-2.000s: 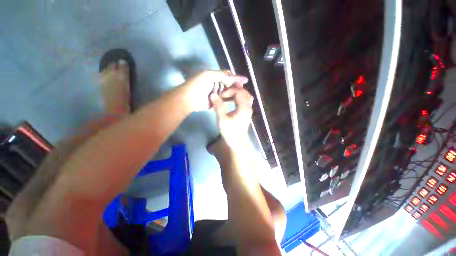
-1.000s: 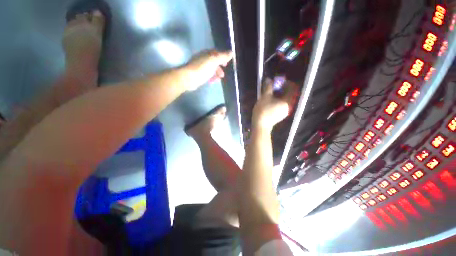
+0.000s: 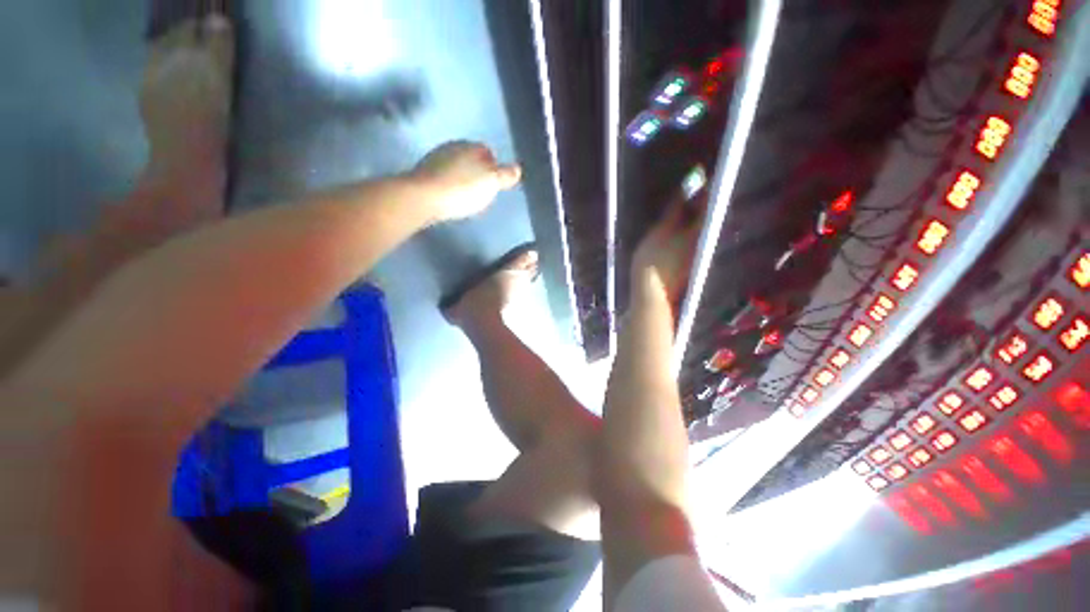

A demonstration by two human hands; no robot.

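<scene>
Several small lit devices lie close together on the black rack shelf. My right hand reaches in between the white shelf edges, blurred and partly dark. Another small device with a white-green lit screen is at its fingertips and looks held there. My left hand is over the floor, left of the rack, with its fingers curled. Whether it holds anything is hidden.
More small devices, some glowing red, lie deeper on the shelf among thin black wires. Rows of red digital readouts curve along the right. A blue plastic stool stands by my legs. White shelf edges run beside my right arm.
My hands have moved from together in front of the rack to apart, with my right hand in the shelf. Since one second ago, another lit device shows beside the two on the shelf.
</scene>
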